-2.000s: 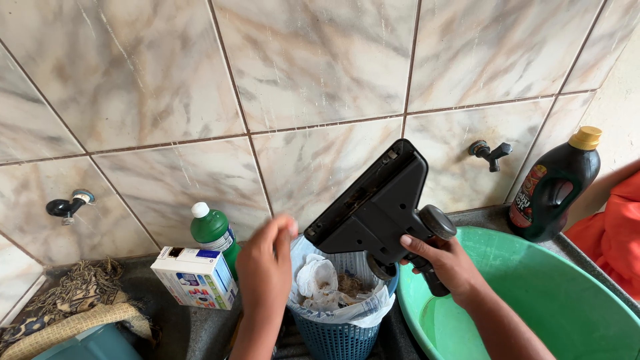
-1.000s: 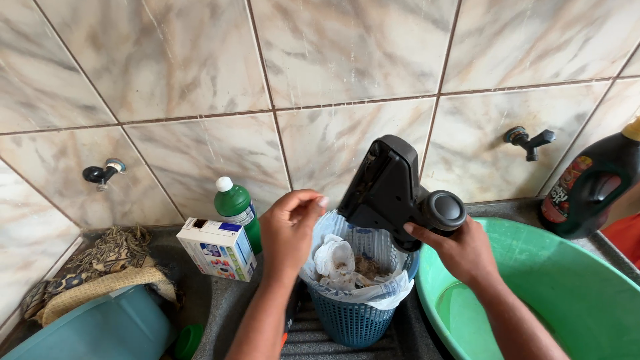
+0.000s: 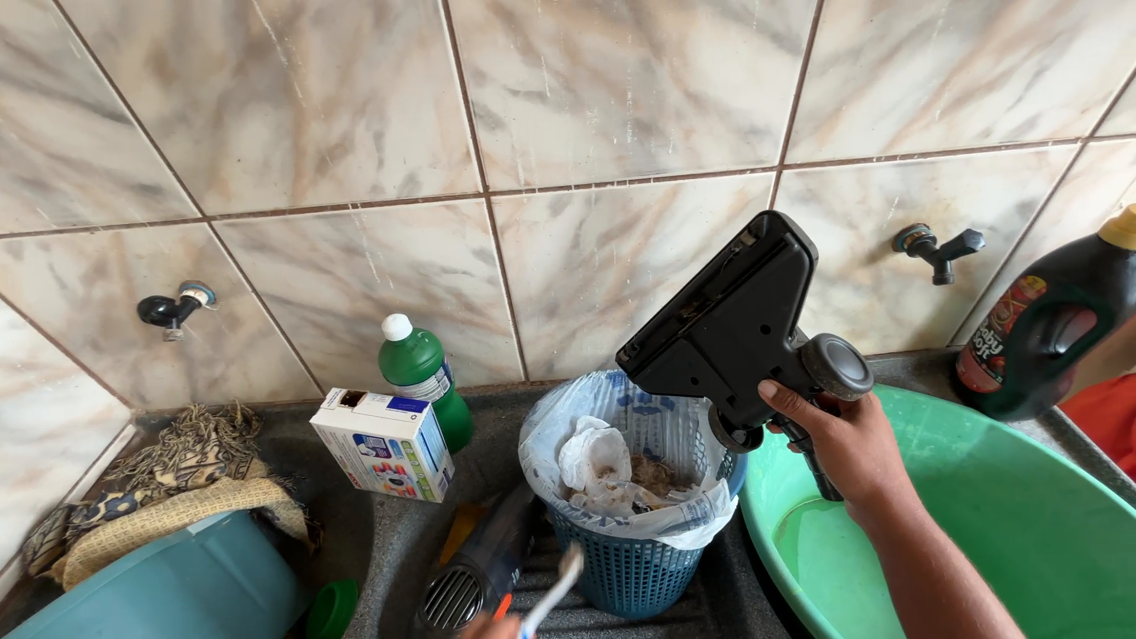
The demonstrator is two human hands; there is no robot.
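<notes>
My right hand (image 3: 839,439) holds a black vacuum cleaner floor head (image 3: 737,319) by its neck, tilted, with its long slot facing up and left. It hangs above the right rim of a blue perforated plastic basket (image 3: 621,568) lined with a bag (image 3: 550,426). Crumpled white waste and a clump of fluff (image 3: 652,475) lie inside. At the bottom edge my left hand (image 3: 493,627), mostly out of view, is at a blurred brush-like white tool (image 3: 555,586); its fingers barely show. Beside it lies a dark cylindrical vacuum part (image 3: 479,568) with a slotted end.
A large green basin (image 3: 985,497) is at right, near a dark detergent bottle (image 3: 1034,328). Left of the basket are a green bottle (image 3: 422,364), a cardboard box (image 3: 386,444), a teal container (image 3: 195,577) and patterned cloth (image 3: 177,470). Two taps (image 3: 932,248) stick out of the tiled wall.
My left hand has moved from above the basket's left rim down to the bottom edge, where a white tool now shows. My right hand still holds the floor head, now turned with its slot more visible.
</notes>
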